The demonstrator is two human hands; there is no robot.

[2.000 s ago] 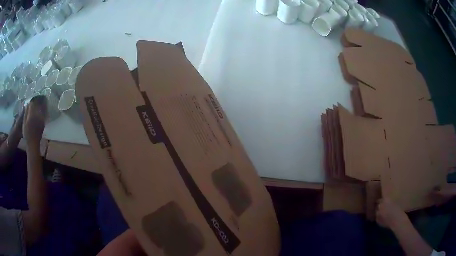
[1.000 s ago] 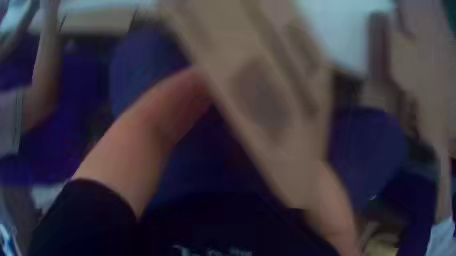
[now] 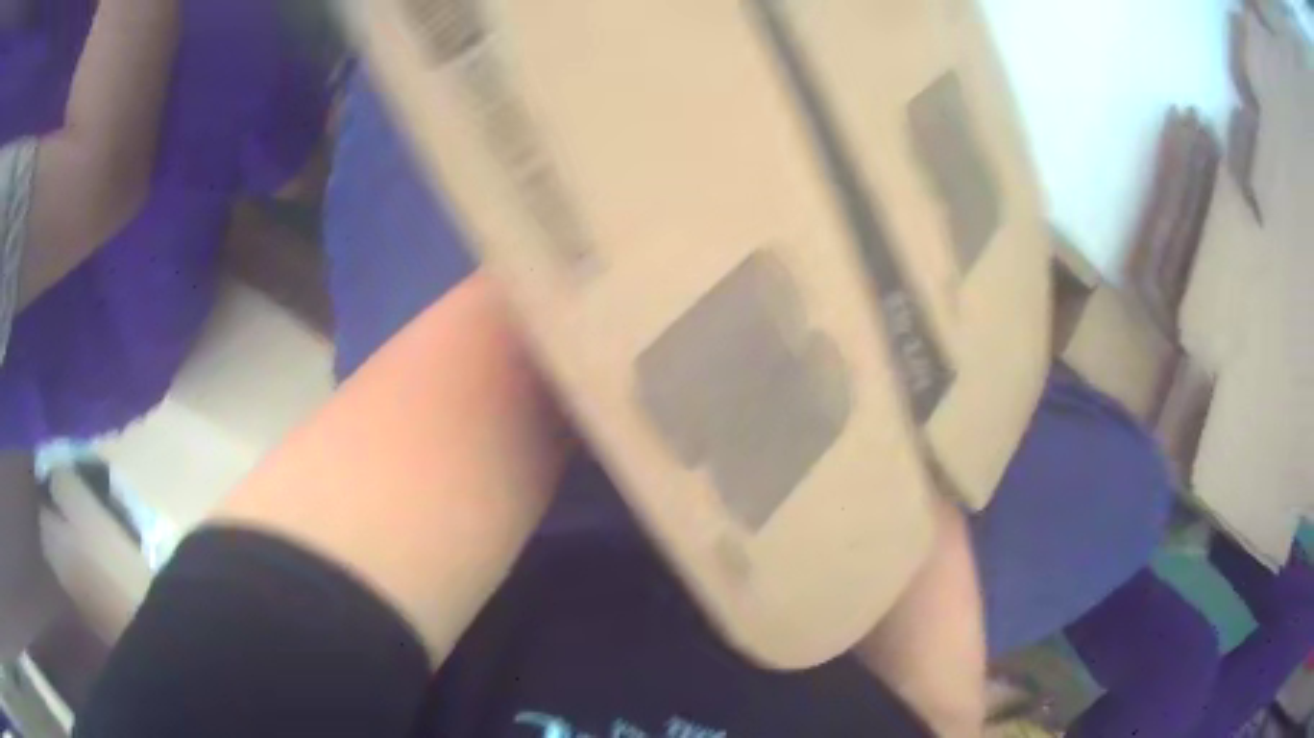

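A brown printed box sheet (image 3: 634, 173) slants across the middle of the view above my lap, blurred. It has rounded ends, dark squares and a slit with a dark band between its two long flaps. My left hand (image 3: 504, 346) is at its left edge, with the fingers hidden behind the board. My right hand (image 3: 937, 606) comes up from the lower right and goes behind the rounded end; its fingers are hidden too. The board is held up between both hands.
The white table (image 3: 1110, 116) shows at upper right, with a stack of brown blanks (image 3: 1261, 332) at its end. A neighbour's arm (image 3: 108, 159) is at upper left. Pale cartons (image 3: 238, 389) stand beside the seat at left.
The sheet has come from over the table down towards my lap and now lies closer to me. The view has tilted down, and both my forearms now show. The white cups are out of view.
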